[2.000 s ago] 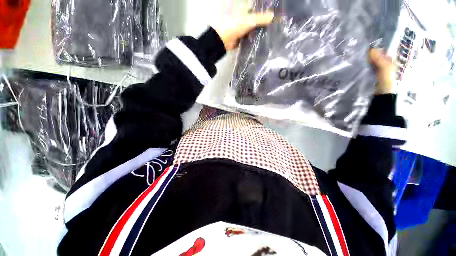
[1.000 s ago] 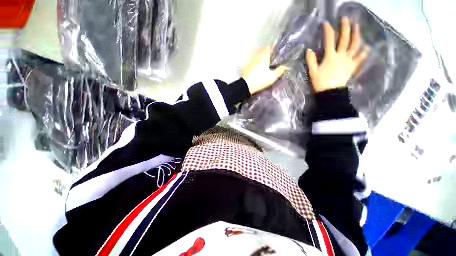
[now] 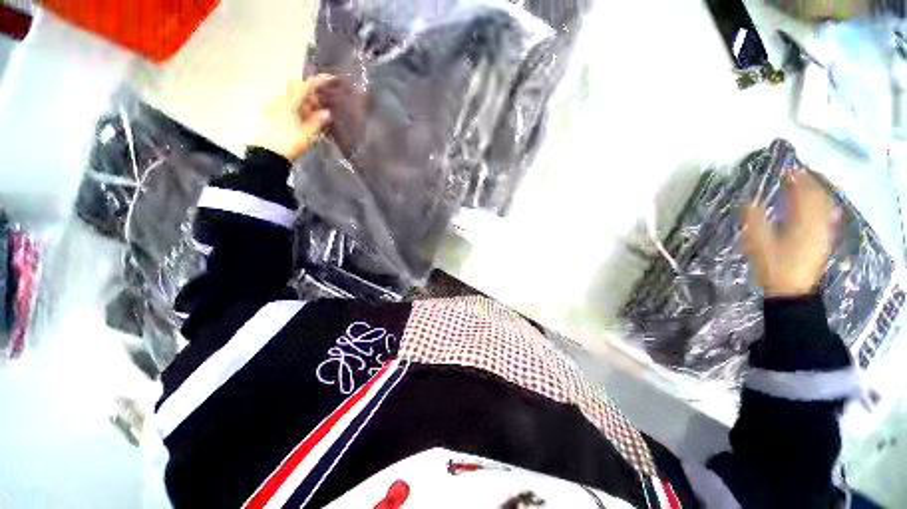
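Note:
A bagged garment (image 3: 423, 129), dark grey in shiny clear plastic, is at the top centre over the white table. My left hand (image 3: 316, 111) grips its left edge, fingers curled on the plastic. Another bagged garment (image 3: 696, 268) lies at the right, with black lettering on its bag's lower right edge. My right hand (image 3: 793, 234) is over this piece, blurred, with fingers apart; whether it touches the plastic cannot be told.
A bundle of bagged garments (image 3: 164, 199) with a thin white band is at the left, below table level. An orange-red item (image 3: 139, 22) is at the top left. A dark strip-like object (image 3: 736, 35) and pale crumpled packets (image 3: 845, 84) are at the top right.
The view has shifted left. My left hand has moved left and now holds a bagged piece there. My right hand has moved away to the right, over another bagged piece.

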